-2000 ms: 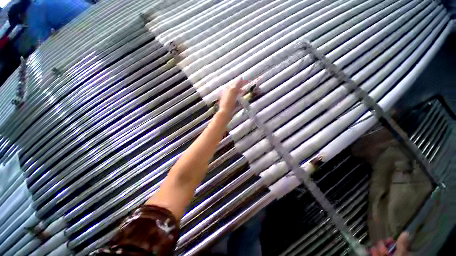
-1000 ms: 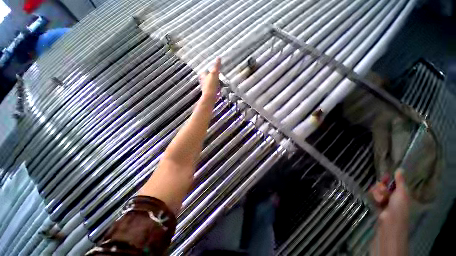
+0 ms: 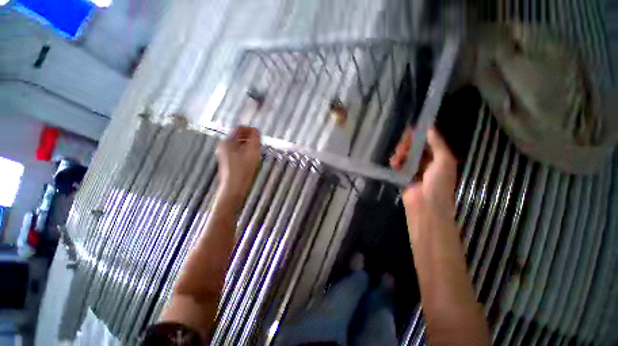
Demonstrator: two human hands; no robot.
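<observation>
A rectangular metal frame point(image 3: 349, 165) with short thin rods or hooks along its sides is held over the tubes. My left hand point(image 3: 238, 152) grips its near long side toward the left. My right hand point(image 3: 428, 162) grips its right end bar near the near corner. Below it lie parallel white padded tubes point(image 3: 298, 125) and bare shiny steel tubes point(image 3: 159, 233). Small brownish clips point(image 3: 337, 111) sit on the white tubes. The picture is blurred, so the fingertips are unclear.
Grey-brown crumpled cloth point(image 3: 542, 101) lies at the upper right over stacked dark wire racks point(image 3: 501, 196). A red item point(image 3: 47, 142) and dark clutter stand by a pale wall at the far left. The wearer's legs point(image 3: 352, 311) show at the bottom.
The view has turned and tilted. The frame now lies more crosswise in the picture, still in both hands. My hands appear closer together, with the right one higher. The blue figure at the upper left is gone.
</observation>
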